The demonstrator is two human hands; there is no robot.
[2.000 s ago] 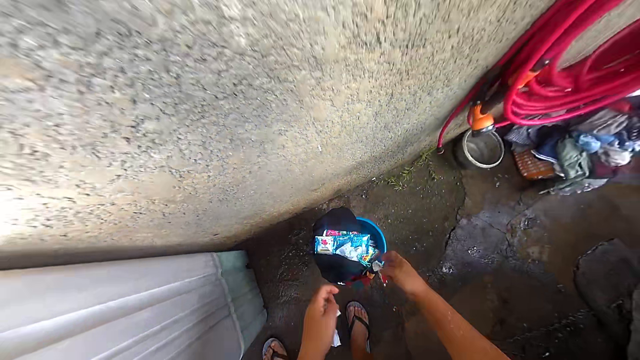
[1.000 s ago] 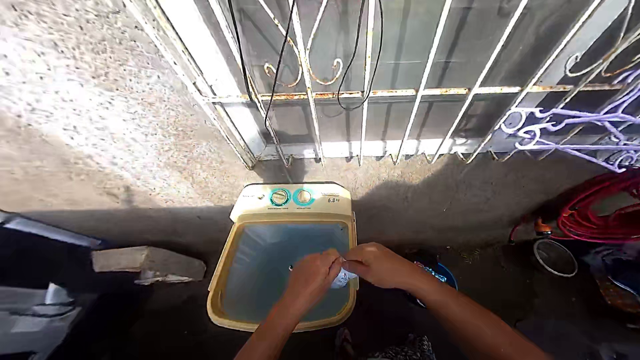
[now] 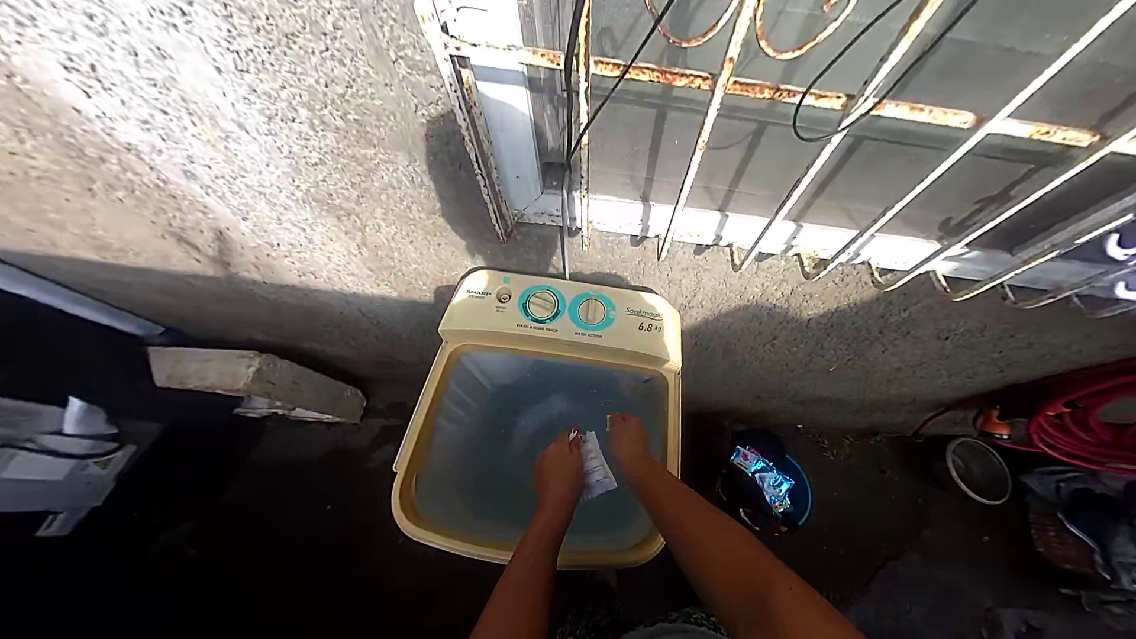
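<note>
A cream Sharp washing machine [image 3: 561, 342] with two turquoise-ringed dials stands against the wall, and bluish-grey liquid or a lid surface fills its top. Over it, my left hand [image 3: 559, 470] is closed on a white sachet [image 3: 598, 469] that hangs between the two hands and bears writing. Close by on the right, my right hand [image 3: 628, 444] pinches a small yellowish scrap [image 3: 610, 422], apart from the sachet. Right of the machine, a blue basin [image 3: 801, 493] holds dark cloth and shiny blue packets [image 3: 765, 479].
Rusty white window bars [image 3: 781, 89] jut above the machine, with dark cables hanging among them. A concrete block [image 3: 257, 377] lies at the left. To the right are a coiled red hose [image 3: 1083, 422], a round container [image 3: 978, 470] and a heap of clothes [image 3: 1092, 524].
The view has swung from the basin to the washing machine. My hands, together over the machine one second ago, are now slightly apart, and the white sachet shows between them.
</note>
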